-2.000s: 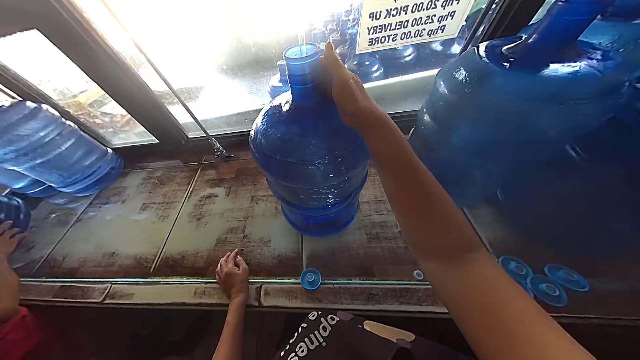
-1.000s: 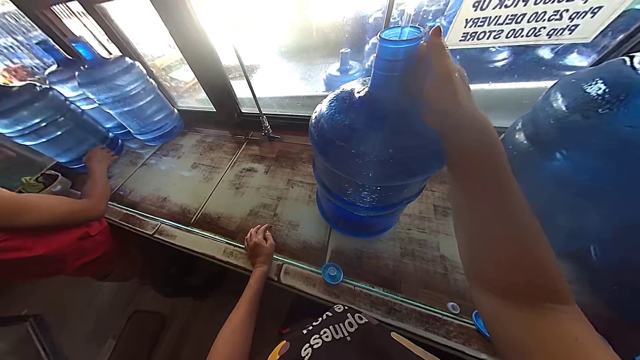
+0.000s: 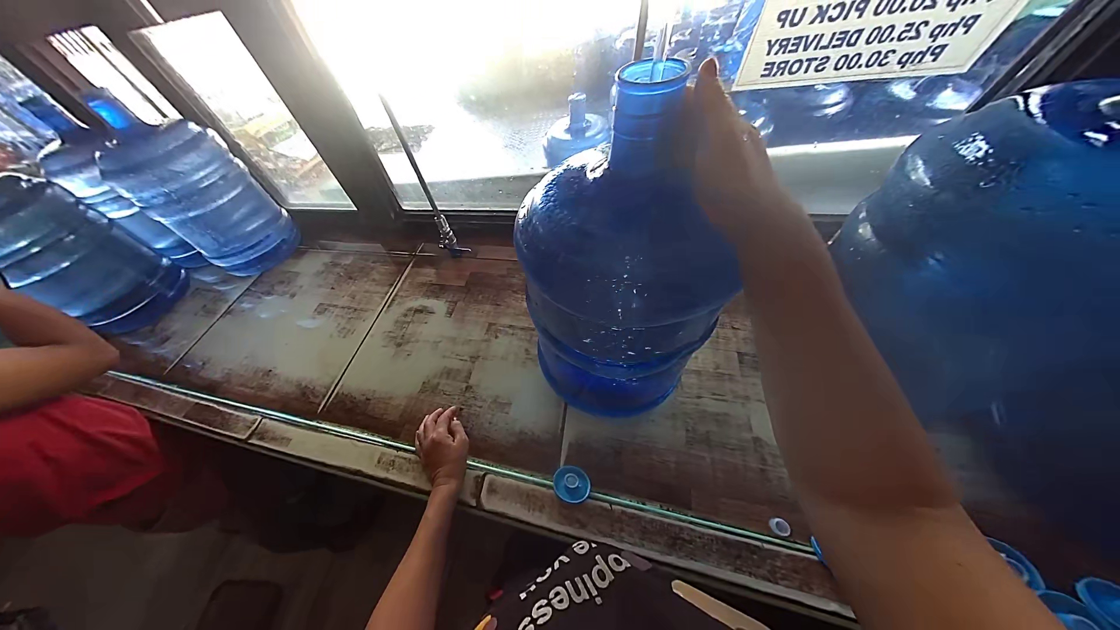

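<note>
A large blue plastic water jug point(image 3: 621, 271) stands upright on the tiled counter, its neck uncapped, with a clear stream or thin tube entering the mouth. My right hand point(image 3: 731, 149) rests against the right side of the jug's neck, fingers pointing up; whether it grips is hard to tell. My left hand point(image 3: 444, 440) lies on the counter's front edge, fingers loosely curled, nothing visible in it. Just right of that hand, a blue plastic cap point(image 3: 571, 484) lies on the edge. Farther right is a small white plug point(image 3: 779, 527).
Several filled blue jugs point(image 3: 197, 197) stand at the left, near a person in red shorts point(image 3: 79, 464). A big blue jug point(image 3: 989, 289) fills the right side, with blue caps point(image 3: 1098, 599) below it. A metal valve point(image 3: 446, 234) stands by the window; a sign point(image 3: 875, 39) hangs there.
The view has swung left since the first frame. The other person's hand, on a left jug one second ago, is out of sight now. My hands keep their places at the jug and edge.
</note>
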